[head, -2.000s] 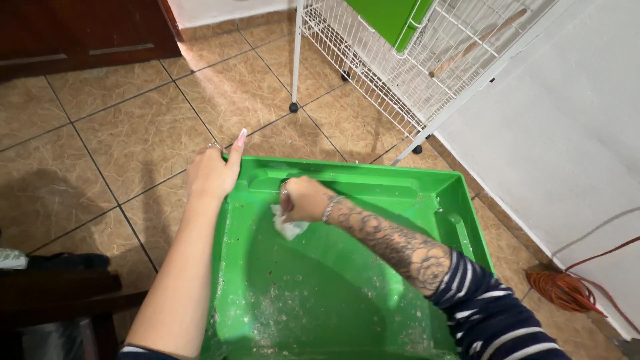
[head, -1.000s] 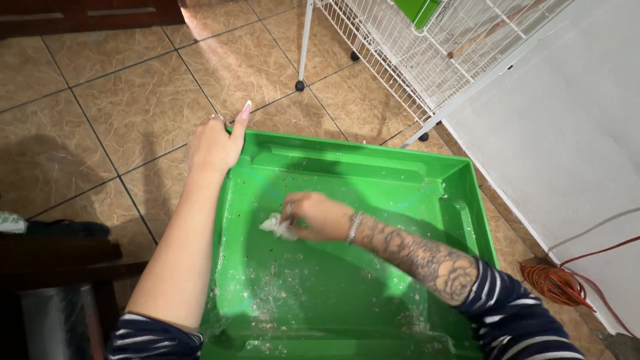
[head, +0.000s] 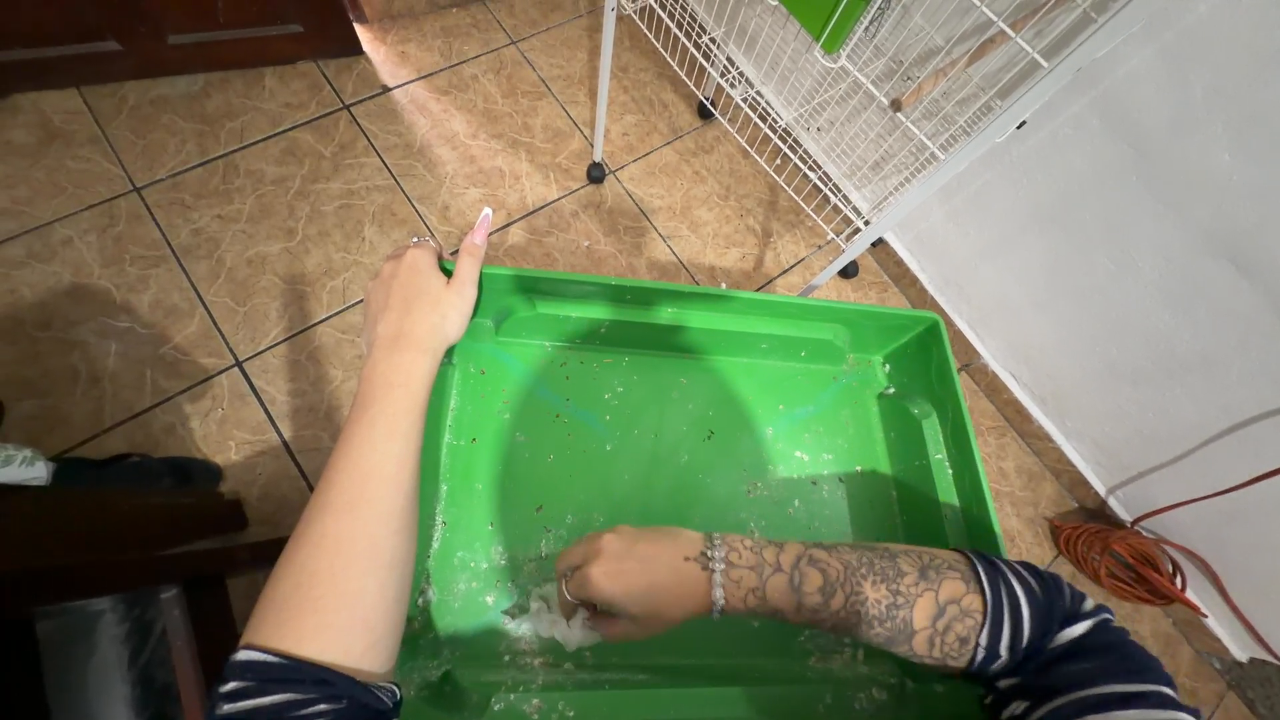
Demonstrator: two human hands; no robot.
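A green plastic tray (head: 640, 440), speckled with dark bits and pale residue, fills the lower middle of the head view. My left hand (head: 420, 300) grips its far left corner, thumb up over the rim. Low in the tray, my right hand (head: 635, 585) holds a crumpled white tissue or wipe (head: 555, 620) against the tray's floor, near the left side. The near edge of the tray is cut off by the bottom of the view.
A white wire cage (head: 790, 130) on a wheeled stand rises beyond the tray. An orange cord (head: 1120, 560) lies coiled by the white wall (head: 1120, 250) at right. Dark wooden furniture (head: 120, 530) borders the lower left, above brown floor tiles (head: 270, 220).
My right hand has moved with the white tissue from the far part of the tray to its near left part. My left hand has stayed on the corner.
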